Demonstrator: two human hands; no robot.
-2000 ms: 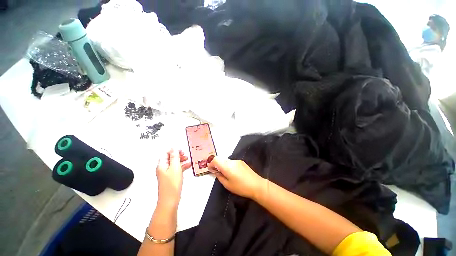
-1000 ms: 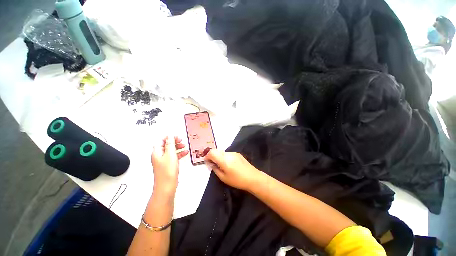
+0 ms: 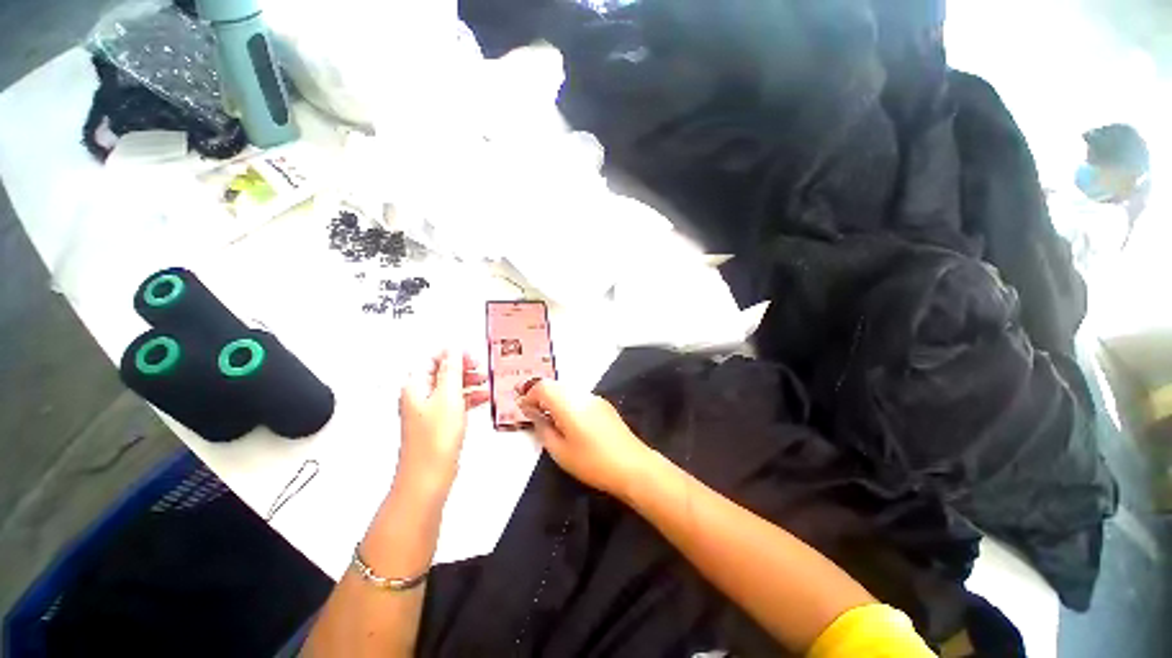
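A smartphone (image 3: 519,354) with a lit pink screen lies on the white table (image 3: 424,482) in front of me. My right hand (image 3: 578,431) reaches in from the right, its thumb or a finger on the lower part of the screen. My left hand (image 3: 441,405) is just left of the phone, fingers apart and empty, the fingertips close to the phone's left edge. Whether they touch it is hard to tell. A black garment (image 3: 720,424) lies under my right forearm and between my arms.
Black thread cones (image 3: 231,366) with green rings, a thin loop tool (image 3: 293,489) and small black fasteners (image 3: 369,240) lie left. White bags (image 3: 501,167), a teal bottle (image 3: 251,84) and heaped black garments (image 3: 900,347) lie beyond. A blue basket (image 3: 103,540) is lower left; a masked person (image 3: 1113,165), far right.
The pink screen shows different content. My right hand stays at its lower part and my left hand stays beside it. The view has shifted slightly.
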